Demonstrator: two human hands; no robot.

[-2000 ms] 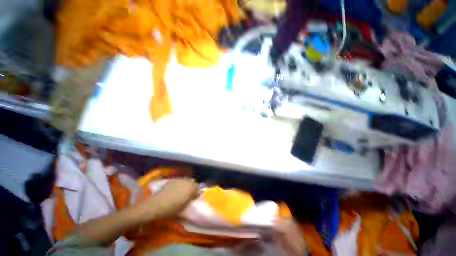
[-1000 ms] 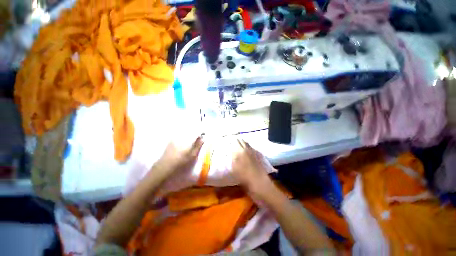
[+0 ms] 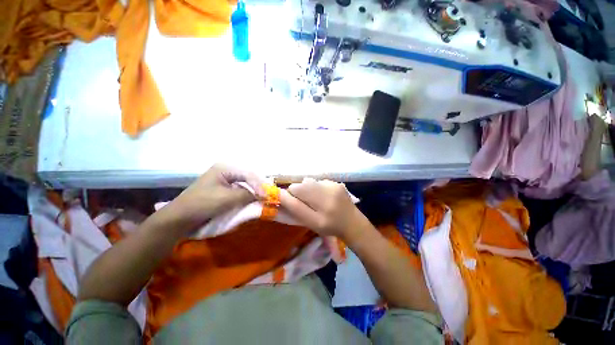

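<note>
My left hand [image 3: 219,192] and my right hand [image 3: 322,205] are close together just in front of the table's front edge. Both hold a pale pink garment piece [image 3: 232,219] with a narrow orange strip [image 3: 270,201] between the fingertips. More orange cloth [image 3: 222,253] of the garment lies over the lap below. The presser foot and needle [image 3: 317,91] of the sewing machine [image 3: 418,60] are beyond the hands, with no cloth seen under them.
A smartphone [image 3: 379,124] and a blue-handled tool [image 3: 427,126] lie on the machine bed. A blue-ended hose [image 3: 240,32] stands left of the needle. Orange cloth [image 3: 138,74] lies back left, dusty pink garments [image 3: 529,141] right. A blue basket [image 3: 413,219] is beside the lap. Another person's arm [image 3: 593,145] shows far right.
Both hands have moved from the table near the needle back towards the lap, bringing the pale pink piece and orange strip with them. The camera view has also shifted.
</note>
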